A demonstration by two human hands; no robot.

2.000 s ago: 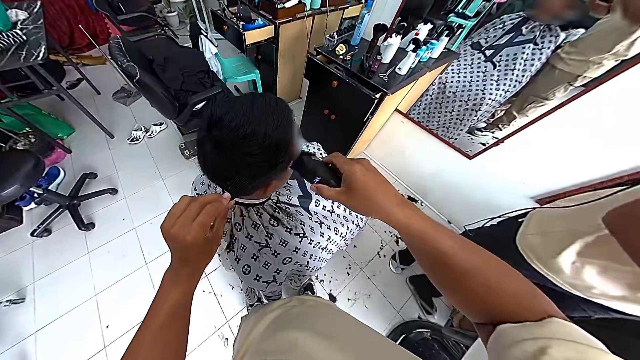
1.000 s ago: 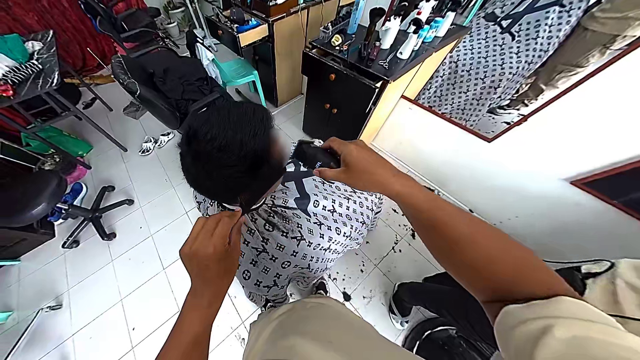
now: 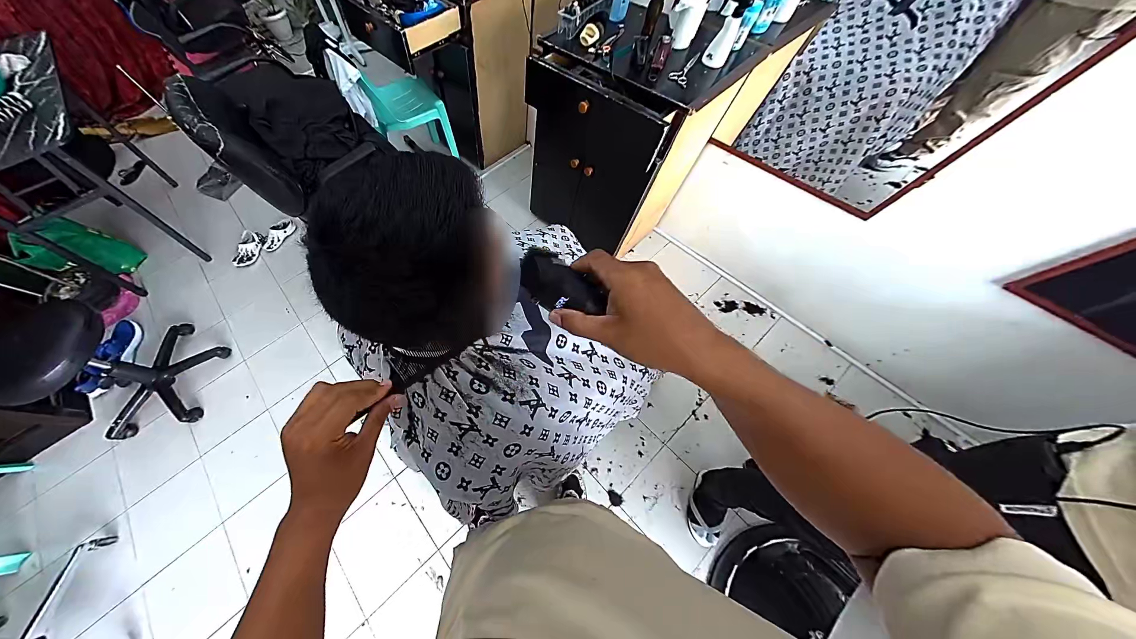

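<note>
A person with short black hair (image 3: pixel 390 240) sits in front of me under a white and black patterned barber's cape (image 3: pixel 532 408). My right hand (image 3: pixel 621 311) is closed around a black hair clipper (image 3: pixel 564 282), held beside the person's face, above the cape's shoulder. My left hand (image 3: pixel 342 426) pinches the end of a black comb (image 3: pixel 413 368) at the back of the neck; most of the comb is hard to make out against the dark hair. Cut hair lies on the cape.
A black cabinet (image 3: pixel 590 151) bears bottles and scissors (image 3: pixel 683 73). A wall mirror (image 3: pixel 870 98) hangs at right. Behind the person are a black barber chair (image 3: pixel 266 133) and a green plastic stool (image 3: pixel 413 105). A wheeled chair base (image 3: pixel 160 377) stands at left; hair clumps dot the tiles.
The view has shifted. Both hands remain near the person's head and neck, the clipper still in my right hand. No other plain change shows.
</note>
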